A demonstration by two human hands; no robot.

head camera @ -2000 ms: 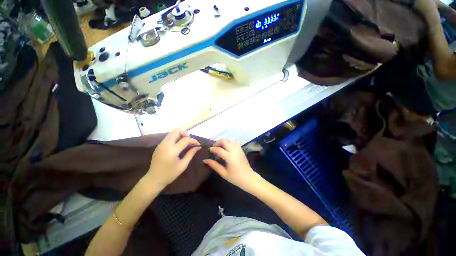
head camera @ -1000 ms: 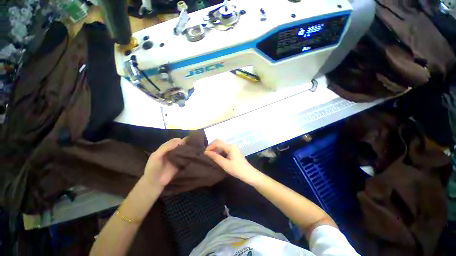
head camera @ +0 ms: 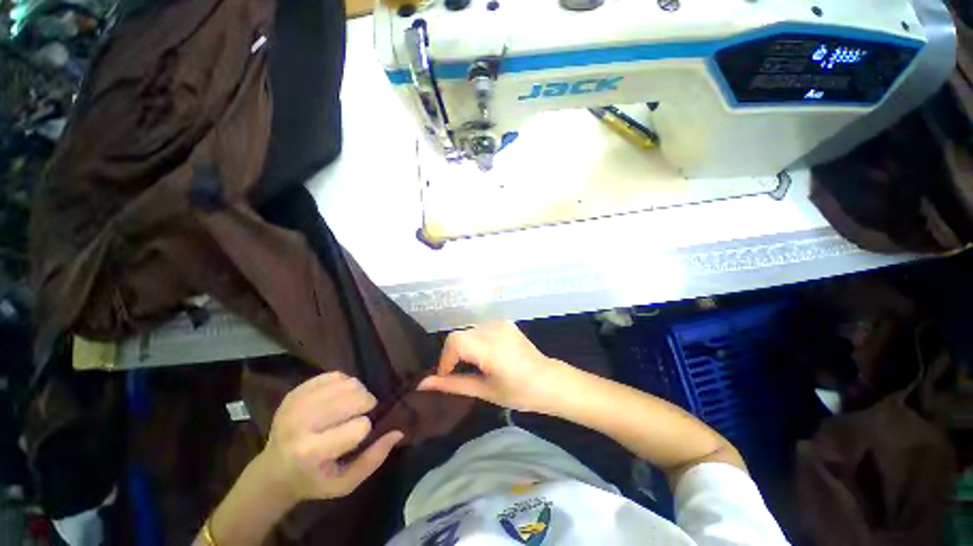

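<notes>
The dark brown garment piece [head camera: 267,267] lies heaped on the left of the table, with a black panel [head camera: 302,96] attached. Its end hangs over the table's front edge. My left hand [head camera: 323,432] has its fingers curled on the cloth near my body. My right hand [head camera: 496,368] pinches the cloth edge between thumb and fingers, just right of it. Both hands are in front of the table edge, away from the needle. The sewing machine [head camera: 576,85] stands behind; no cloth shows under its presser foot [head camera: 482,149].
Yellow and black thread snips [head camera: 629,126] lie under the arm. A ruler [head camera: 747,256] runs along the table's front edge. A blue crate [head camera: 736,368] is below the table at right. More brown cloth [head camera: 891,197] is heaped right of the machine.
The view has turned and moved closer to the table. Both hands have drawn the cloth end towards my body, off the table edge. My left hand has curled over the cloth.
</notes>
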